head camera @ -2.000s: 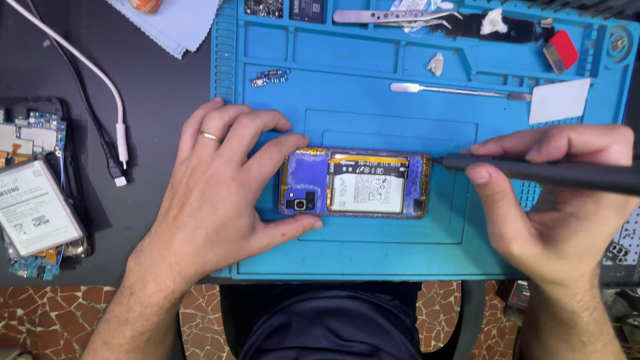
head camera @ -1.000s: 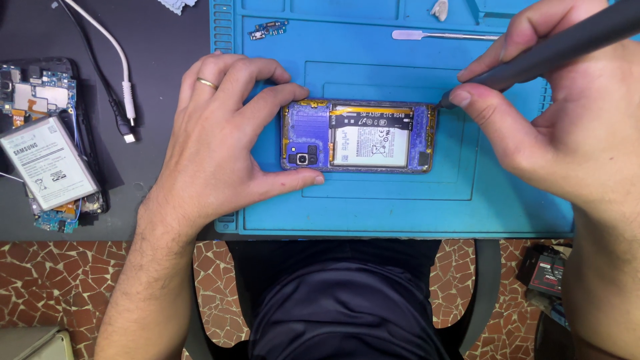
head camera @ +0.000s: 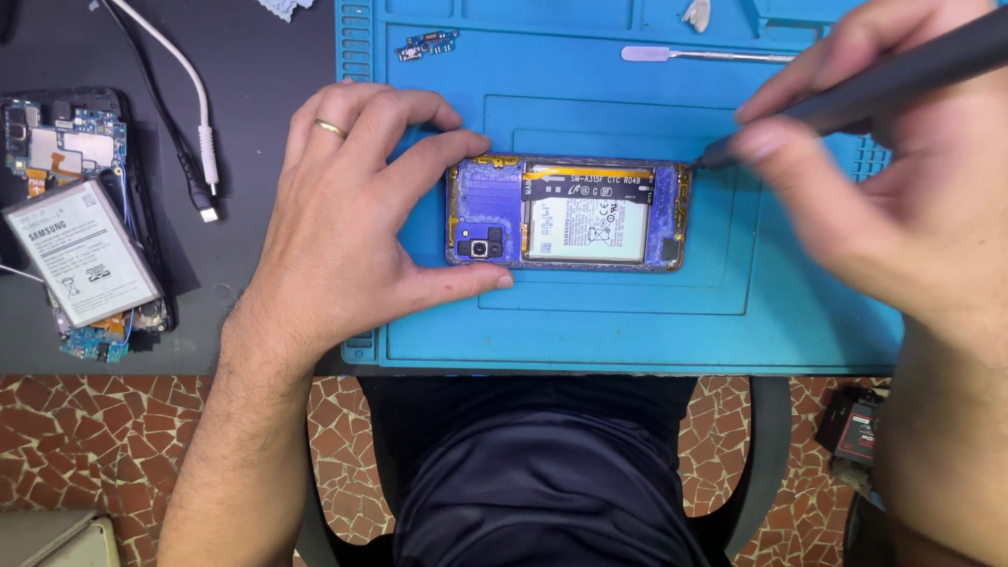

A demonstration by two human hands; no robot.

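Observation:
An opened smartphone (head camera: 484,201) with its back cover off lies on a blue silicone repair mat (head camera: 551,335), its battery and flex cable showing. My left hand (head camera: 354,205) steadies the phone's camera end, fingers at the upper edge and thumb at the lower one. In my right hand (head camera: 866,150) is a black pen-shaped screwdriver (head camera: 874,75), held at a slant. Its tip is at the upper right corner of the phone; whether it sits in a screw cannot be seen.
Left of the mat lies a second disassembled phone (head camera: 87,146) with a loose battery (head camera: 83,252) on it, beside cables (head camera: 203,150). A small circuit board (head camera: 427,46) and a metal spatula (head camera: 693,54) lie on the mat's upper part. The mat's raised compartments (head camera: 535,14) border the top.
The screwdriver has gone from nearly level to slanted, its rear end raised toward the upper right, and my right hand has moved with it. My left hand still holds the phone. The view has shifted.

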